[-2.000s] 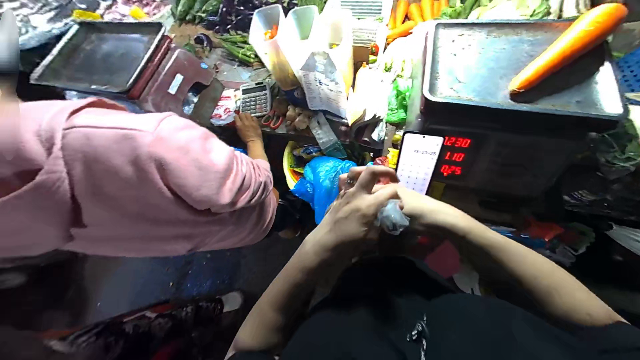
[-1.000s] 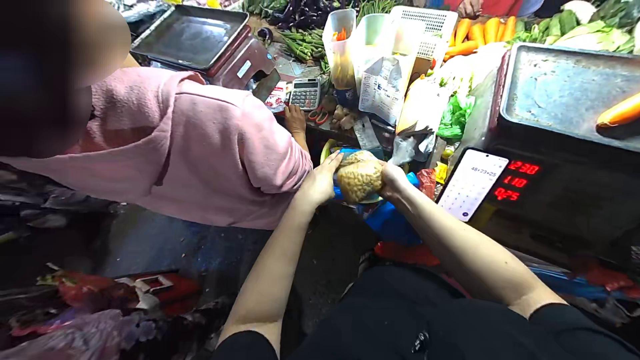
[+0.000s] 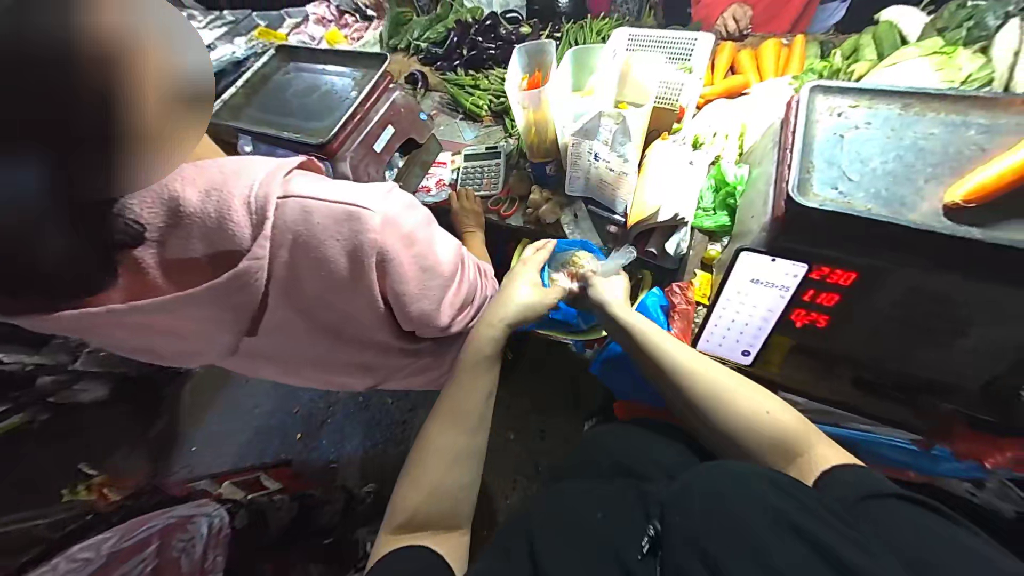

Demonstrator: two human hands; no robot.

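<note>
Between my two hands is a clear plastic bag (image 3: pixel 578 261) with pale, lumpy contents that I cannot name. My left hand (image 3: pixel 530 290) holds its left side, fingers curled around it. At the bag's right side, my right hand (image 3: pixel 602 290) grips near the twisted, translucent neck that sticks up to the right. Just behind and below the hands is a blue plastic bag (image 3: pixel 572 316) in a yellow-rimmed container. A phone (image 3: pixel 752 306) with a calculator display leans against the dark scale, right of my hands. On that scale's metal tray (image 3: pixel 896 160) lies a carrot (image 3: pixel 988 178).
A person in a pink hooded top (image 3: pixel 320 272) stands close at left, a hand beside a calculator (image 3: pixel 481 170). Red-handled scissors (image 3: pixel 503 204), ginger (image 3: pixel 544 206) and plastic containers (image 3: pixel 534 100) line the stall edge. Another scale (image 3: pixel 300 92) is at upper left; vegetables lie behind.
One second ago my hands held a rounded, tan-looking bag between them; now the bag's neck shows in my right hand. The view has shifted right and left slightly between frames.
</note>
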